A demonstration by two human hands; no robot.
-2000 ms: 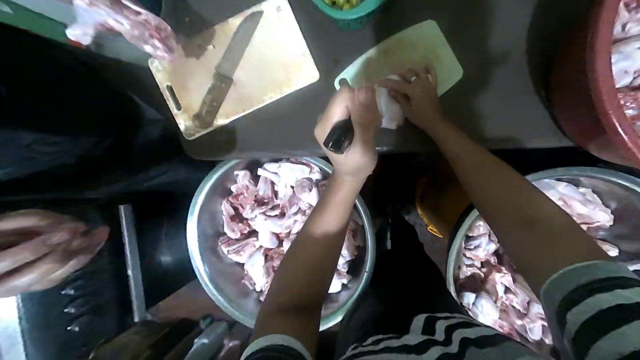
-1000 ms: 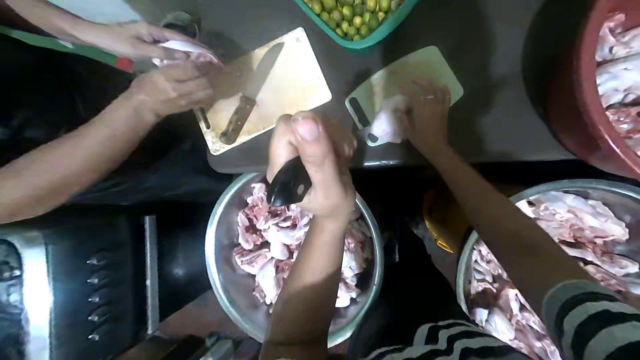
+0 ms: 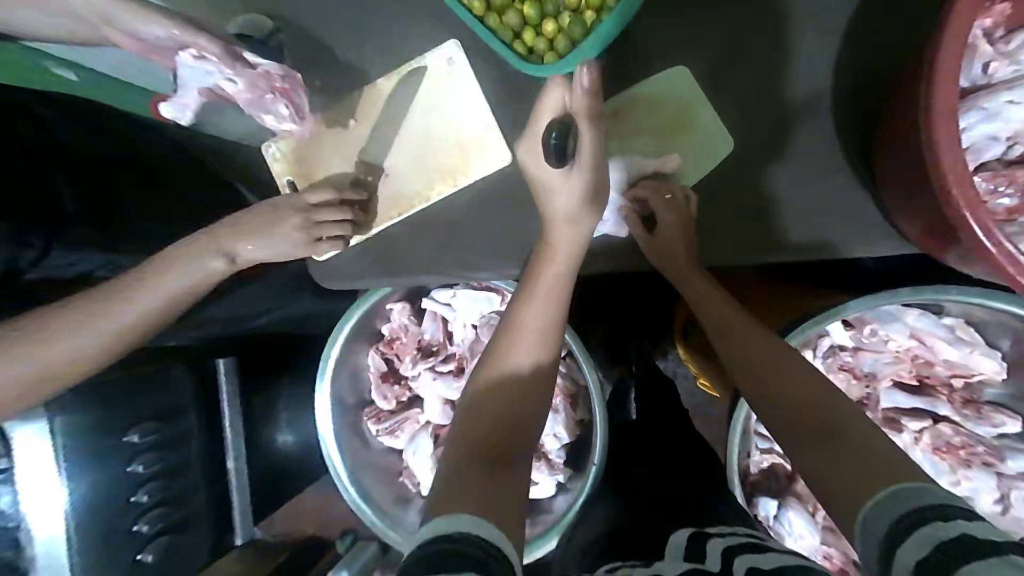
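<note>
My left hand (image 3: 568, 160) is closed around a knife's black handle (image 3: 558, 142), beside the left edge of the pale green cutting board (image 3: 680, 116); the blade is hidden. My right hand (image 3: 666, 224) holds a pale raw chicken piece (image 3: 628, 180) at the board's near left edge. Below my left forearm, a steel bowl (image 3: 326, 400) holds cut raw chicken (image 3: 436, 376). Another steel bowl (image 3: 904, 294), partly under my right forearm, holds larger raw pieces (image 3: 936, 352).
A co-worker's hand (image 3: 296, 224) touches a brown-handled knife (image 3: 392, 116) on a cream cutting board (image 3: 456, 120); their other hand holds raw meat (image 3: 240, 88). A green basket (image 3: 520, 62) holds small green citrus fruits. A red tub (image 3: 944, 160) of raw meat stands at right.
My left hand, with the knife, has moved from above the bowl to beside the green board. One hand of the co-worker has left the raw meat and reached the knife on the cream board.
</note>
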